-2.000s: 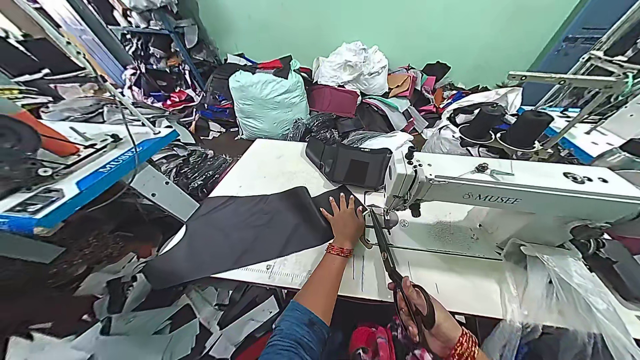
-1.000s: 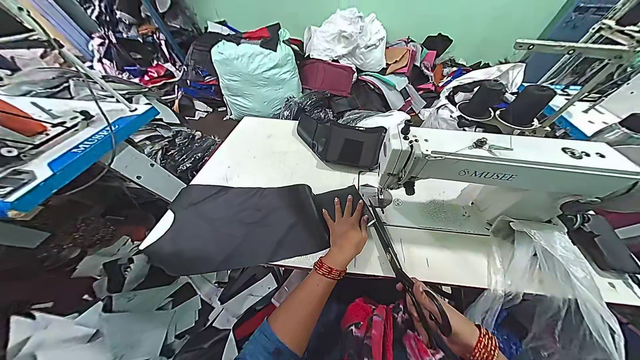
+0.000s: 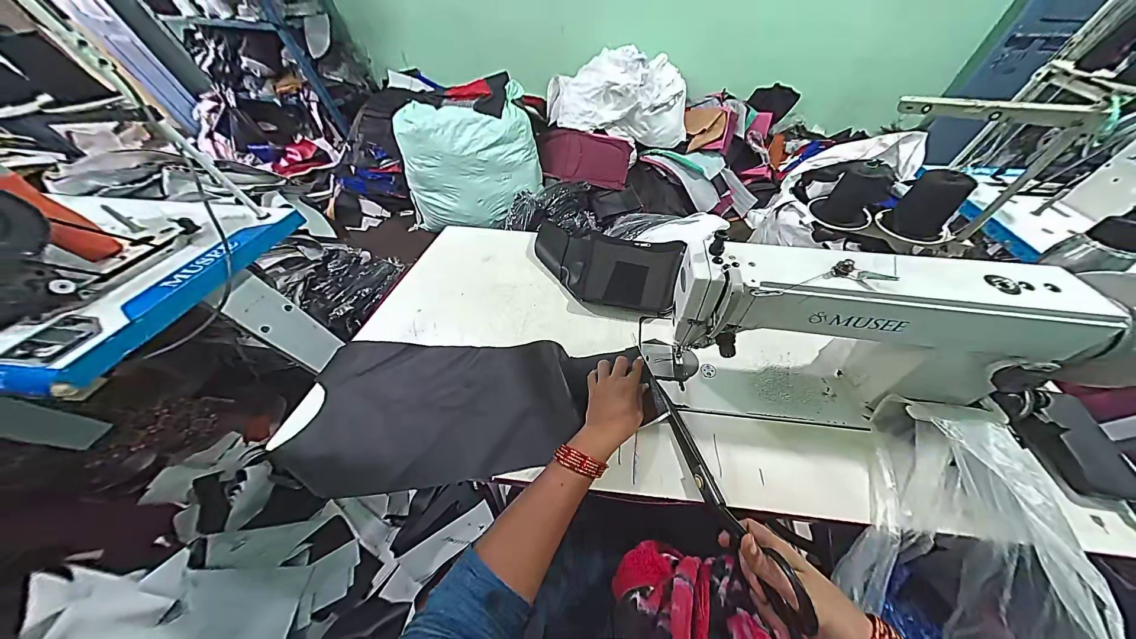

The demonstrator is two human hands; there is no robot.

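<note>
A black fabric panel (image 3: 444, 413) lies across the white sewing table and hangs over its front left edge. My left hand (image 3: 614, 398) presses flat on the panel's right end, beside the needle area of the sewing machine (image 3: 825, 306). In my right hand (image 3: 772, 568) is a pair of long black scissors (image 3: 695, 461), held by the handles, the blades pointing up and left to the panel's right edge, next to my left fingertips. Behind the panel a black padded piece (image 3: 612, 266) rests on the table, touching or close to the machine head.
Black thread cones (image 3: 927, 204) stand behind the machine. A clear plastic bag (image 3: 967, 497) hangs at the table's front right. Another machine table (image 3: 195, 257) is at left. Fabric scraps (image 3: 257, 550) cover the floor, and a stuffed pale green sack (image 3: 466, 160) sits by the wall.
My left hand stays on the black panel and the scissors stay in my right hand. Compared with two seconds ago, the blades look closer together.
</note>
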